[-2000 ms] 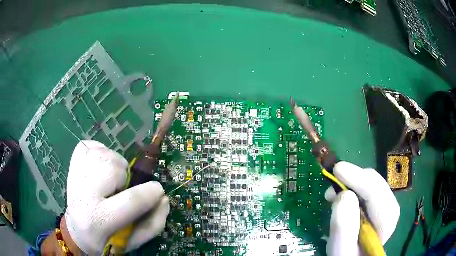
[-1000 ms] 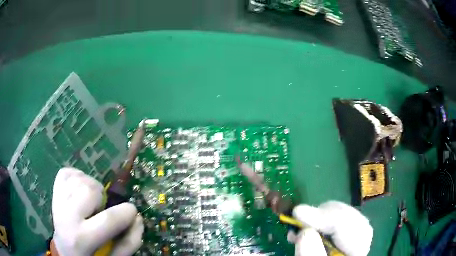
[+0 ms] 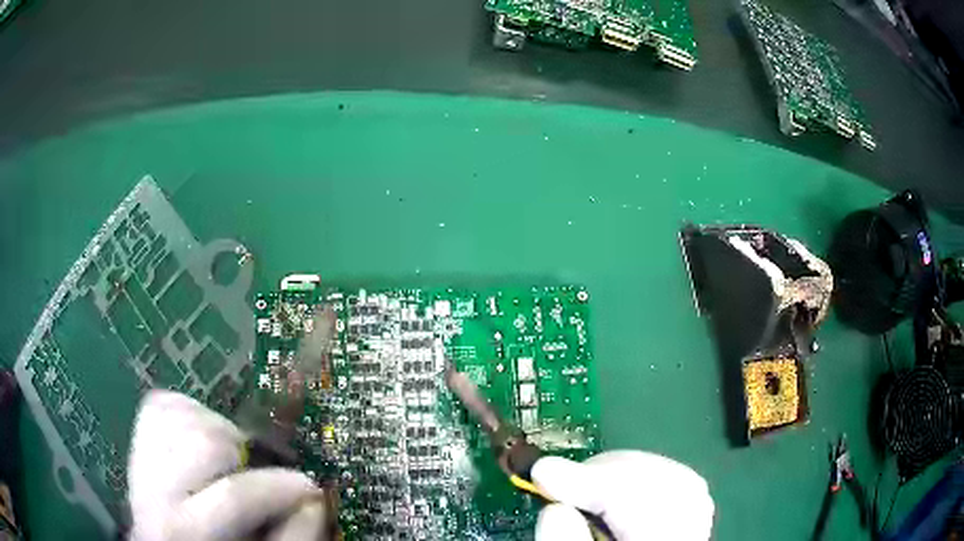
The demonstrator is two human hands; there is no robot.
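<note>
The green circuit board (image 3: 576,396) lies on the green mat, its lower edge out of the picture. My left hand (image 3: 222,476), in a white glove, grips a soldering iron (image 3: 315,354); its long tip is blurred over the board's upper left part. My right hand (image 3: 629,497), in a white glove, grips a second soldering iron (image 3: 476,405); its tip is over the middle of the board, near the dense silvery parts. Both handles are mostly hidden by the gloves. I cannot tell whether either tip touches the board.
A translucent template (image 3: 90,248) lies left of the board. At right are a black iron stand (image 3: 729,275) with crusted top, a yellow sponge (image 3: 773,391), side cutters (image 3: 840,481) and black fans (image 3: 879,259). Other boards (image 3: 814,79) lie on the dark belt (image 3: 264,48).
The view has shifted, showing more belt. The right iron's tip has moved left and inward over the board. The left iron's tip has moved from the top left white part to further inside the board.
</note>
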